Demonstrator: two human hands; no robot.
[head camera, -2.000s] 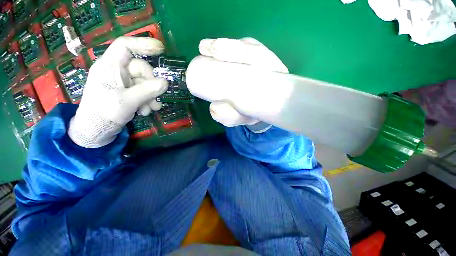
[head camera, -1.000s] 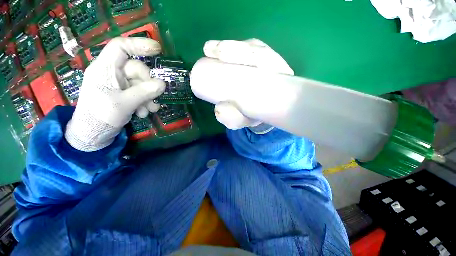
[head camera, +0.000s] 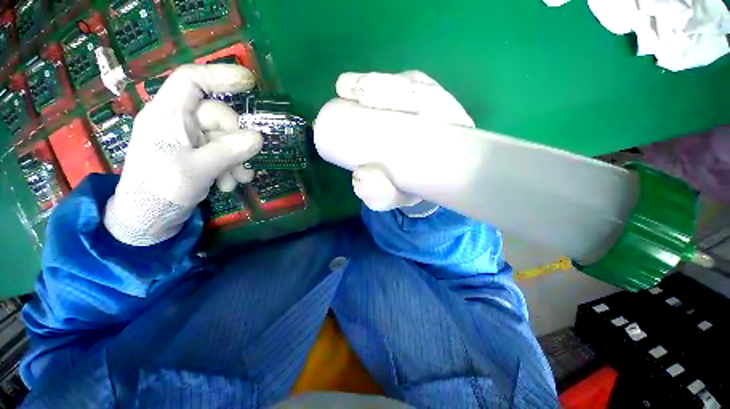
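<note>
My left hand (head camera: 180, 148), in a white knit glove, pinches a small green circuit board (head camera: 282, 142) by its left edge above the tray. My right hand (head camera: 404, 104), also gloved, is wrapped around a large milky-white dispensing bottle (head camera: 520, 180) with a green end cap (head camera: 647, 228) pointing right. The bottle's rounded front end is close to the board's right edge. Its needle tip cannot be seen. The clear blister tray (head camera: 262, 60) holds rows of boards with red-orange pocket lining (head camera: 76, 150) at the left.
A small white tag (head camera: 110, 70) lies among the boards in the tray. Crumpled white wiping paper (head camera: 680, 32) is at the far right of the green mat (head camera: 496, 72). Black boxes with white labels (head camera: 652, 335) stand low at the right, beside a yellow floor line (head camera: 544, 270).
My right hand and the bottle have shifted right and slightly towards me. A narrow gap now shows between the bottle's front end and the board. My left hand still pinches the board, almost unmoved.
</note>
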